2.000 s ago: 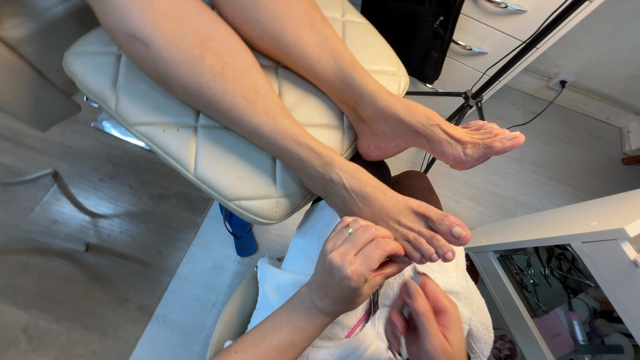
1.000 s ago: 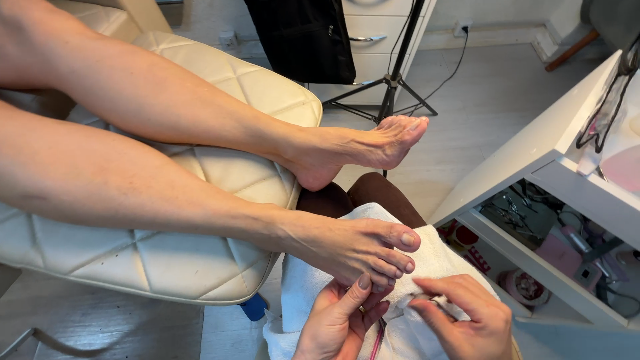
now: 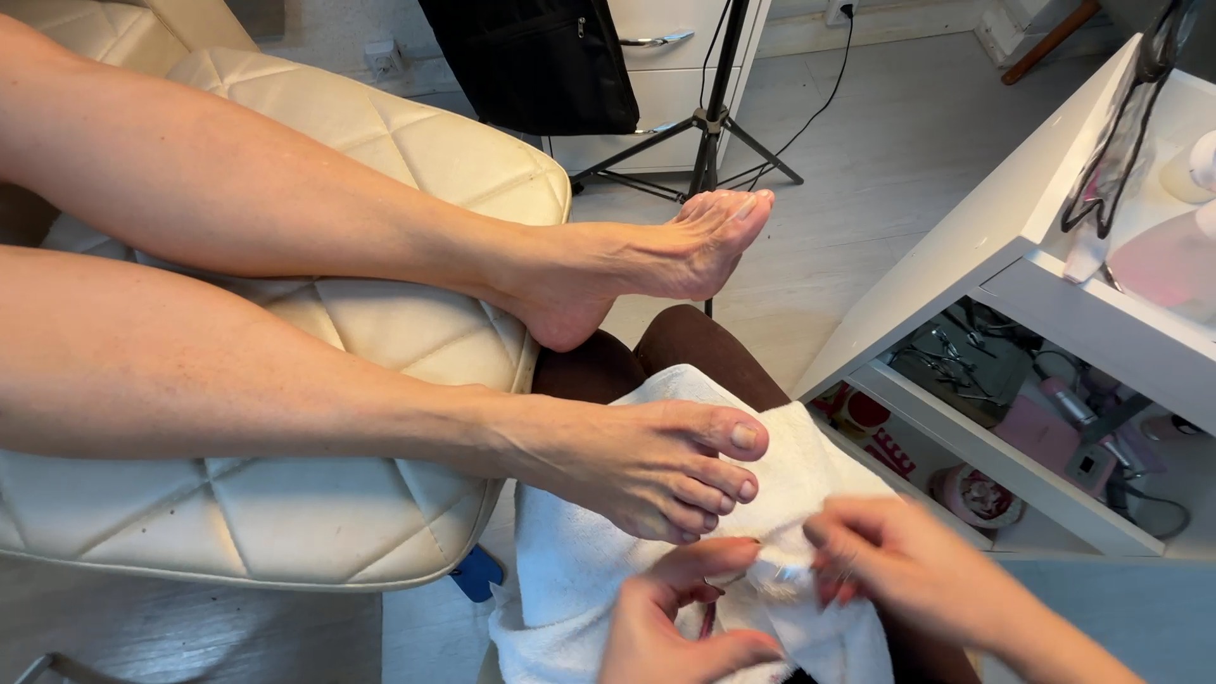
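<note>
A person's bare foot (image 3: 646, 465) rests over a white towel (image 3: 817, 456) on my lap, toes pointing right. Just below its small toes is my left hand (image 3: 679, 613), thumb and forefinger apart and the other fingers curled. A slim pinkish tool (image 3: 709, 619) shows by those curled fingers; whether they grip it is unclear. To the right, my right hand (image 3: 879, 560) hovers over the towel, blurred, with thumb and fingertips drawn together; what it holds cannot be made out. A small shiny, clear thing (image 3: 779, 578) shows between the hands. The person's other foot (image 3: 655, 252) lies farther back.
The person's legs lie on a cream quilted seat (image 3: 285, 532). On the right stands a white cabinet (image 3: 950, 228), with metal tools (image 3: 955, 366) and a pink device (image 3: 1054, 442) inside and bottles on top. Behind are a black tripod (image 3: 708, 123) and a black bag (image 3: 541, 66).
The view has swung round. My left hand, at the toes in both earlier frames, is now apart from them, just below. The right hand has moved away from the left since one second ago.
</note>
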